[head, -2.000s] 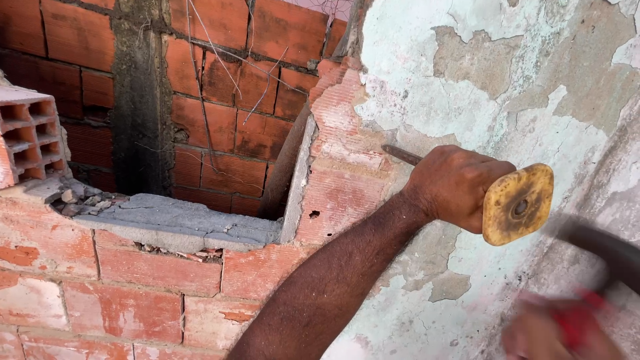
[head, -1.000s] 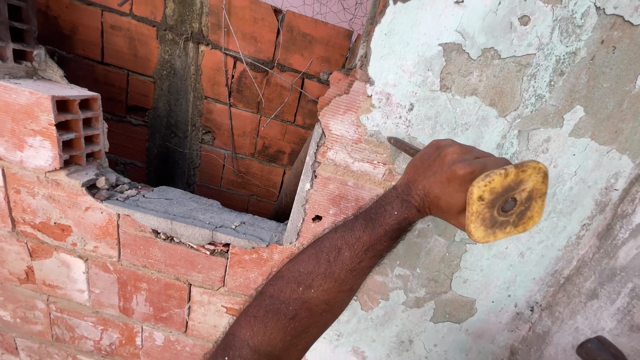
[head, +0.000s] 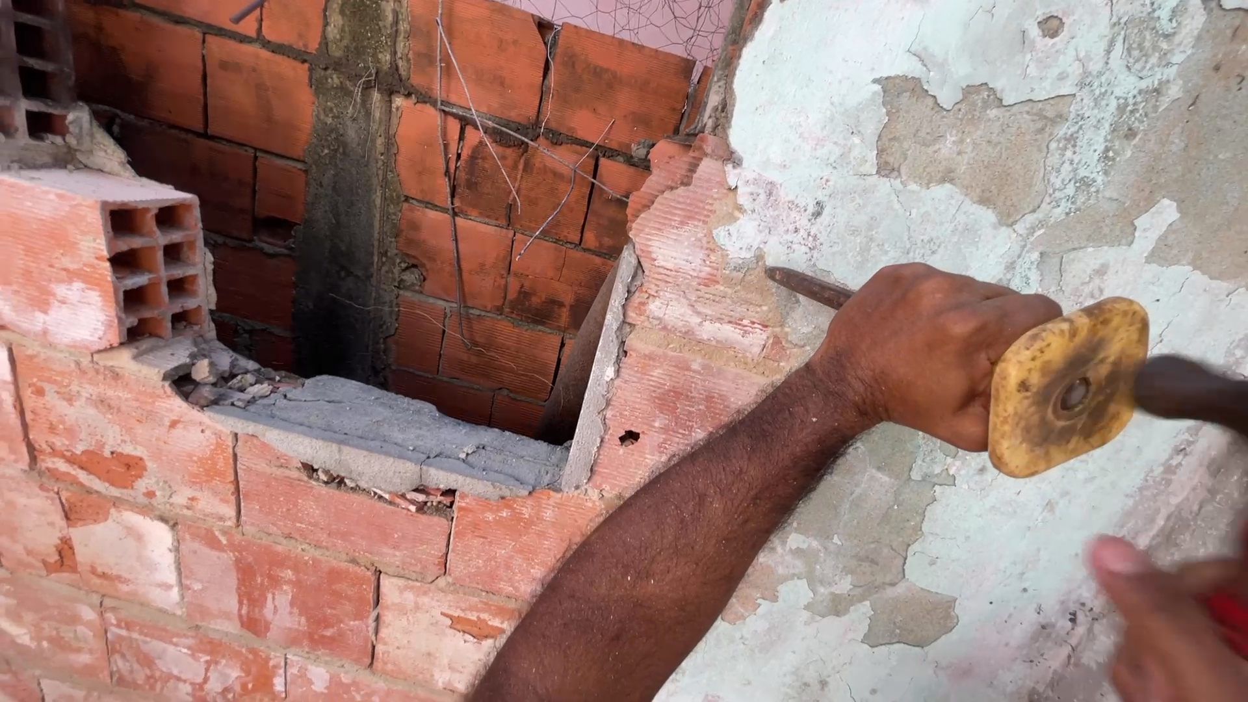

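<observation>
My left hand grips a cold chisel with a square yellow hand guard. The chisel's tip rests at the edge of the peeling pale green plaster, beside exposed ribbed clay brick. At the right edge my right hand is blurred and partly cut off, closed around a red handle. The dark hammer head is at the struck end of the chisel, by the guard; whether they touch cannot be told.
Left of the chisel is an opening in the brick wall, with a grey mortar sill and rubble. A hollow clay brick stands at its left. Thin wires hang before the brick wall behind.
The hammer head, low at the right edge one second ago, is now up beside the chisel's guard. My right hand has come back into view. My left hand keeps its hold on the chisel.
</observation>
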